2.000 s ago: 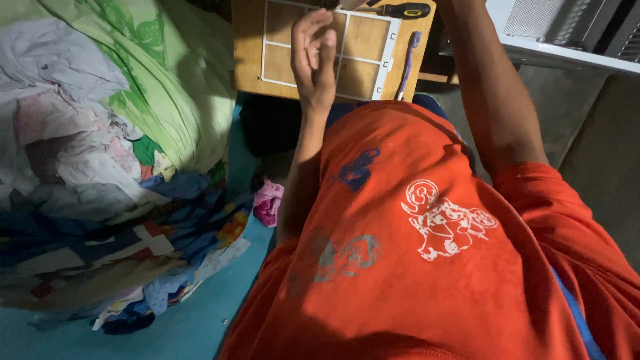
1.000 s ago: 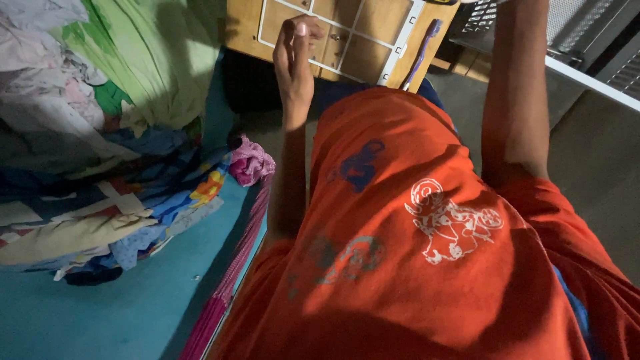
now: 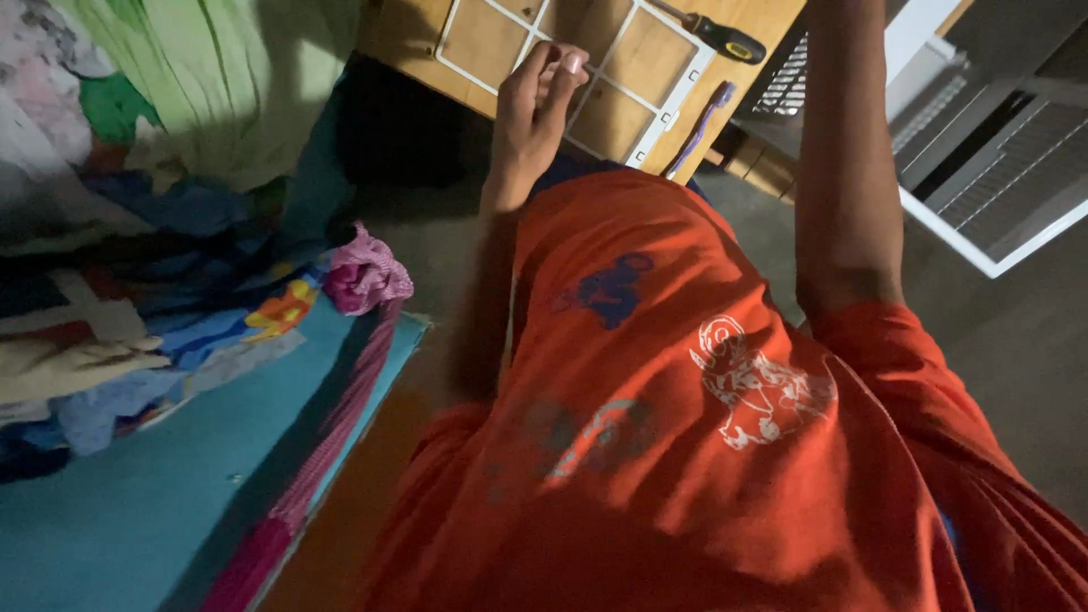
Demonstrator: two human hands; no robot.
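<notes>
My left hand [image 3: 544, 98] is over a white grid frame [image 3: 667, 115] that lies on a wooden board or tabletop [image 3: 408, 59]. Its fingers are curled, with thumb and fingertips near each other; whether something small is between them I cannot tell. My right forearm reaches up past the top edge of the view, so the right hand is hidden. A screwdriver with a black and yellow handle [image 3: 729, 40] lies at the frame's upper right corner. Right of the frame, along the wood's edge, is a purple toothbrush [image 3: 701, 127].
At the left, piled clothes and cloth [image 3: 195, 306] lie on a blue surface [image 3: 153, 510], with a twisted pink cloth [image 3: 370, 276] along its edge. A white-framed wire rack or grille [image 3: 994, 170] stands at the upper right. My red shirt fills the middle.
The view has shifted, bringing more of the pink cloth into sight. My left hand's fingers, more spread two seconds ago, are now curled together. My right hand has left the top of the view.
</notes>
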